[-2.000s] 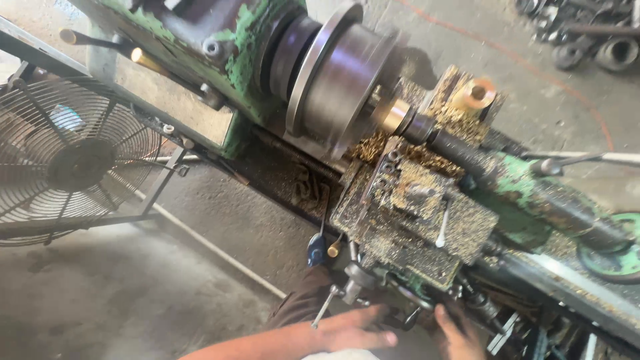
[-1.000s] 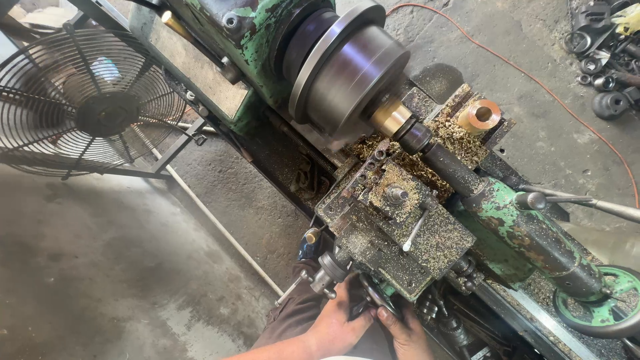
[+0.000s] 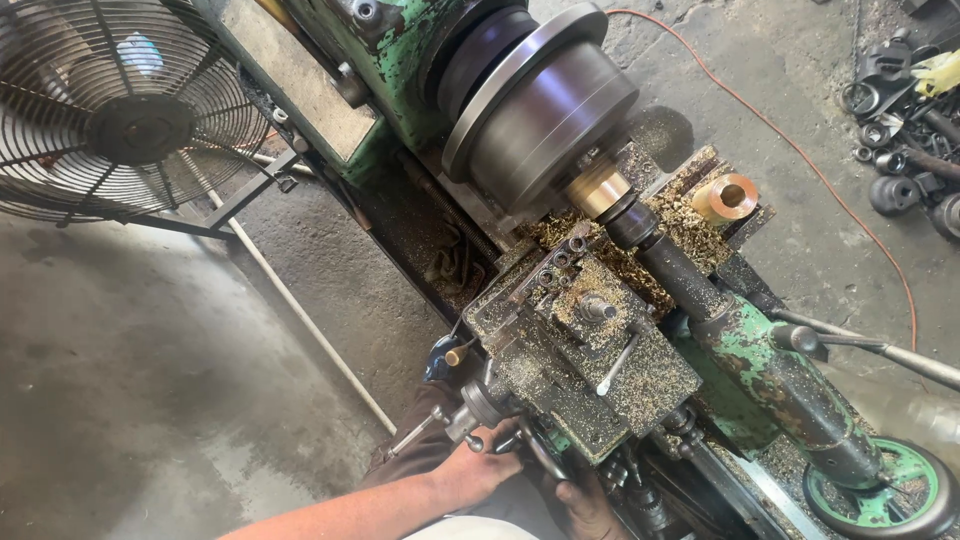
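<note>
Below the lathe's cross slide, my left hand is closed around the grip of the carriage handwheel. My right hand lies against that wheel's rim, its thumb showing and its fingers hidden. A brass workpiece sits between the chuck, which looks blurred as if spinning, and the tailstock quill. Brass chips cover the tool post and compound slide. A brass bushing stands on the far end of the cross slide. The cross-slide crank is just above my left hand.
A caged floor fan stands at the upper left. The tailstock handwheel is at the lower right. An orange cord runs over the concrete floor, near a heap of metal parts at the upper right. Brass chips pile behind the tool post.
My left hand was open below the crank and has closed on the handwheel grip. My right hand stays by the wheel. The view has shifted.
</note>
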